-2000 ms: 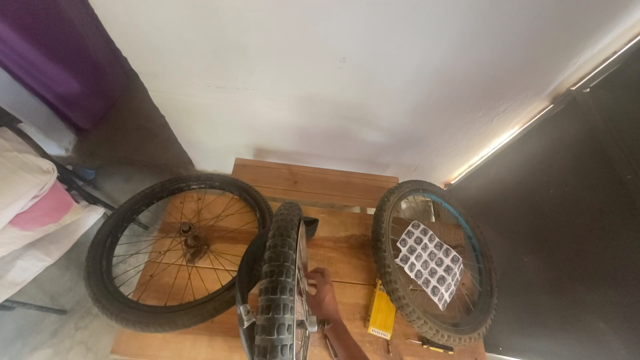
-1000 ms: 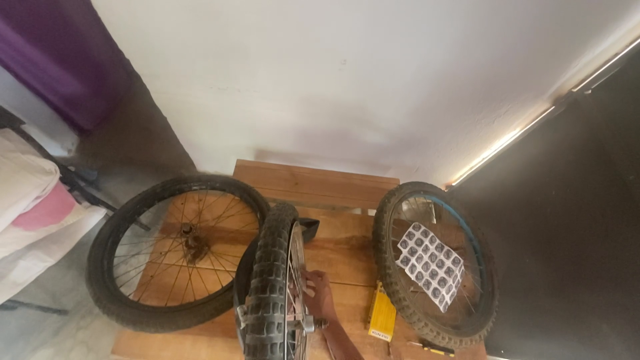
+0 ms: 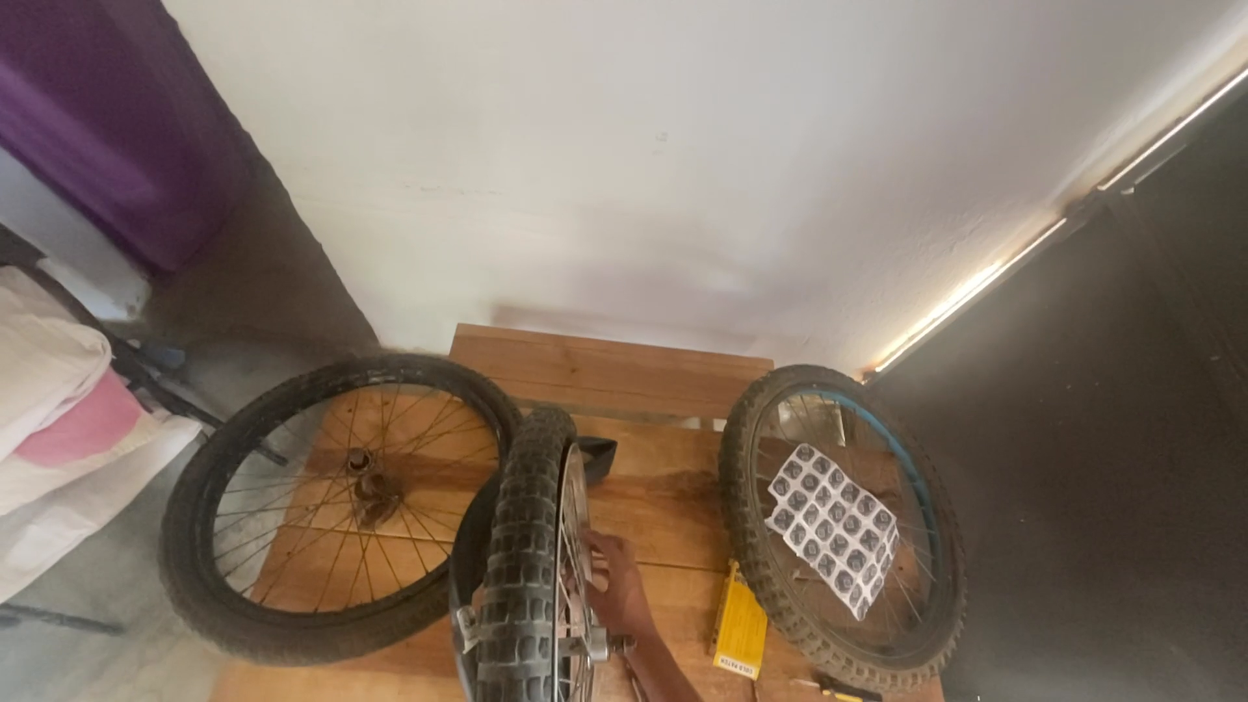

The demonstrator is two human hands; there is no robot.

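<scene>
A bicycle wheel with a knobby black tyre stands upright at the bottom centre, its axle end pointing right. My right hand is at the spokes on its right side, just above the axle; its fingertips are partly hidden, so whether they grip a spoke cannot be told. My left hand is not in view. A black rubber piece, seemingly an inner tube, shows behind and left of the upright wheel. Another bicycle wheel lies at the left. A third wheel, with a blue rim part, lies at the right under a sheet of round patches.
The wheels are on a wooden table against a white wall. A yellow patch box lies beside the right wheel, with a small yellow and black tool near the bottom edge. Pale cloth is at the left, a dark panel at the right.
</scene>
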